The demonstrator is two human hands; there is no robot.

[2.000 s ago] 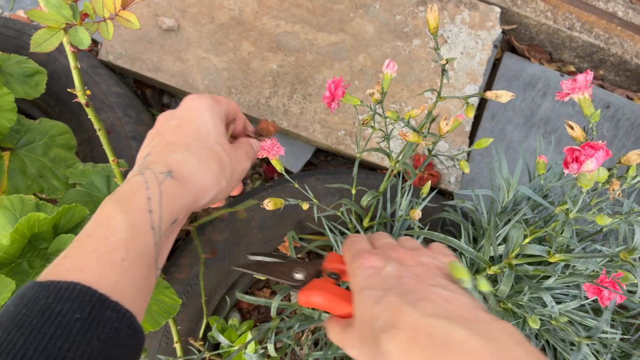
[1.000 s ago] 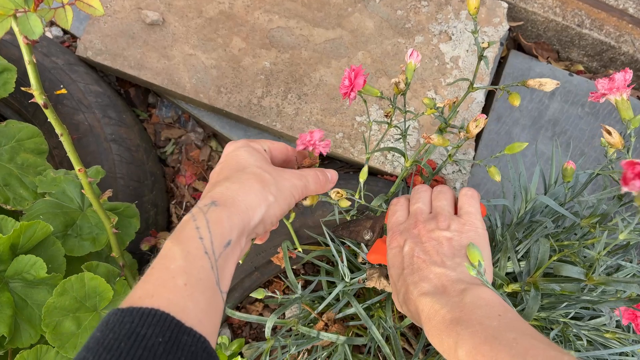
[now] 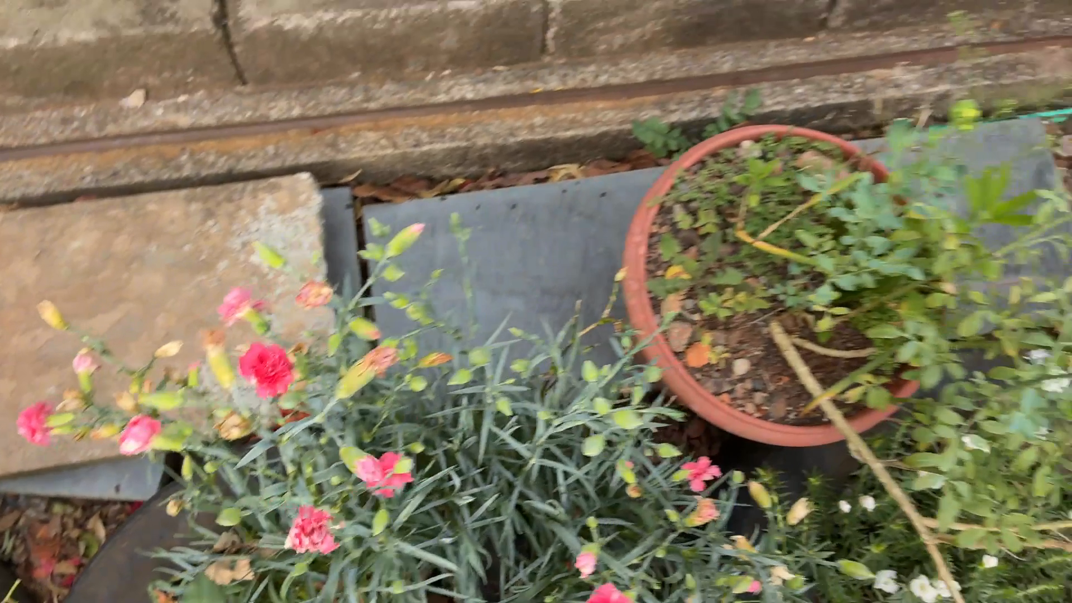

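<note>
Neither of my hands shows in the head view, and the orange-handled pruning shears are out of sight too. A clump of carnations (image 3: 502,461) with narrow grey-green leaves fills the lower middle. Its pink flowers (image 3: 266,369), green buds and several withered brown blooms (image 3: 233,425) stand on thin stems, mostly at the left. Right of the clump sits a round terracotta-coloured pot (image 3: 641,268) holding soil, small weeds and a leafy plant. The picture is slightly blurred.
A tan stone slab (image 3: 151,251) lies at the left, beside a grey slate slab (image 3: 519,243). Behind them runs a concrete kerb (image 3: 419,167). A bare woody stem (image 3: 854,444) slants across the lower right, near small white flowers (image 3: 921,586). A black tyre (image 3: 126,553) shows at the lower left.
The view has swung far to the right. Both hands, in view among the stems one second ago, have left the picture. The terracotta-coloured pot has come into view.
</note>
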